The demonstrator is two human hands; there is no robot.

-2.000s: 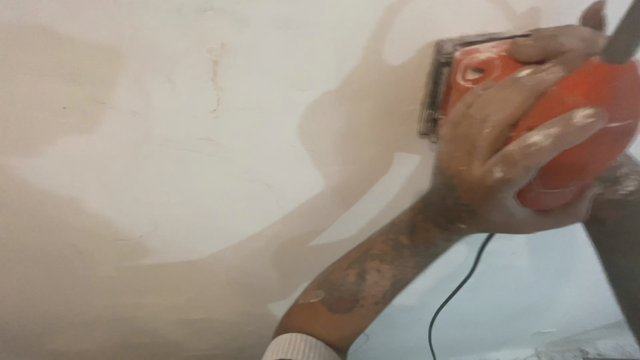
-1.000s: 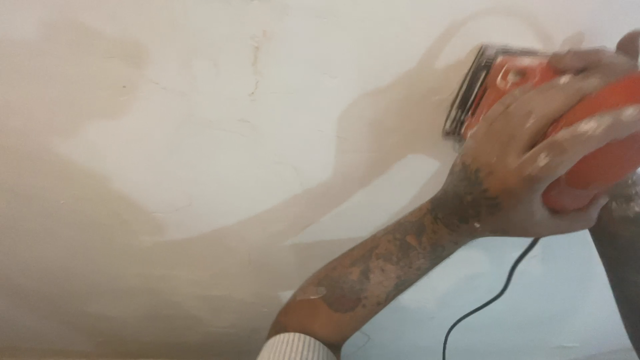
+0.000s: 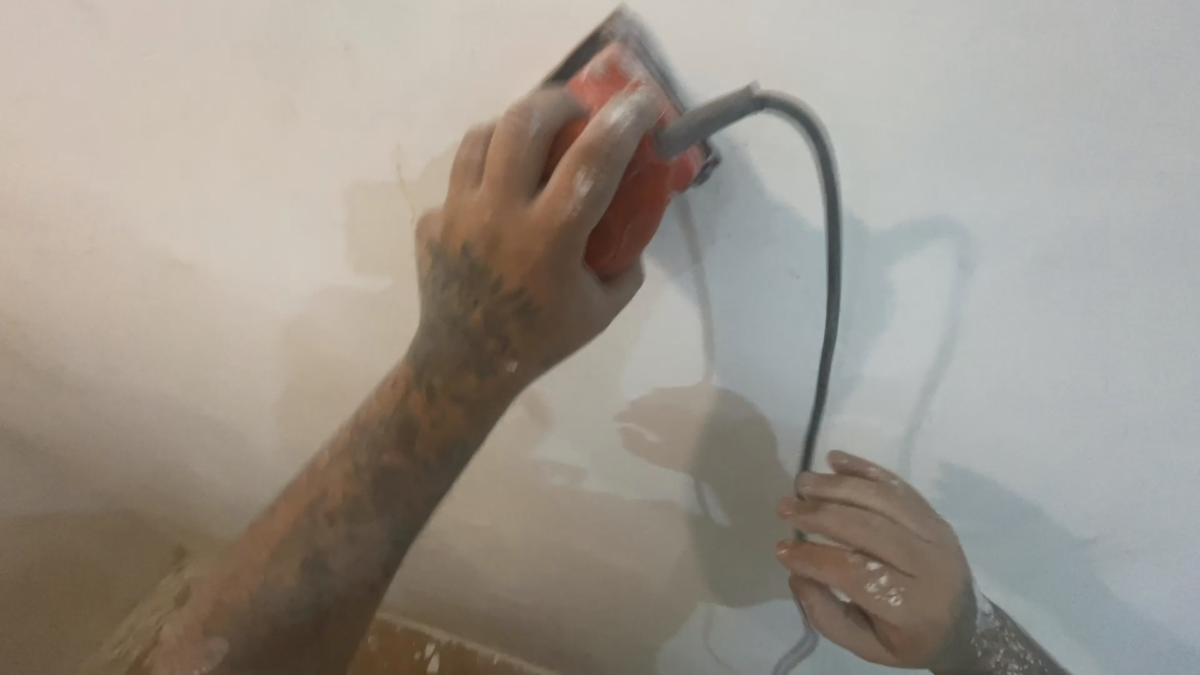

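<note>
My left hand (image 3: pixel 525 216), dusted with white powder, grips the body of a red electric sheet sander (image 3: pixel 633 202). The sander's dark rectangular pad lies at the pale wall (image 3: pixel 1031 122), near the top centre of the view. From the tool a grey power cord (image 3: pixel 830 234) arches to the right and then hangs down. At the lower right, my right hand (image 3: pixel 881 558) has its fingers closed around that cord, with white specks on the skin. Part of the sander's body is hidden behind the left hand's fingers.
Shadows of the hands and the cord fall on the wall. A brown, white-spotted surface edge (image 3: pixel 450 647) shows at the bottom, below the wall. The cord's lower part runs down past the right hand.
The sander has turned, with its cord end now plainly in view. My right hand, at the sander's right side earlier, is now lower down on the cord. The view has shifted.
</note>
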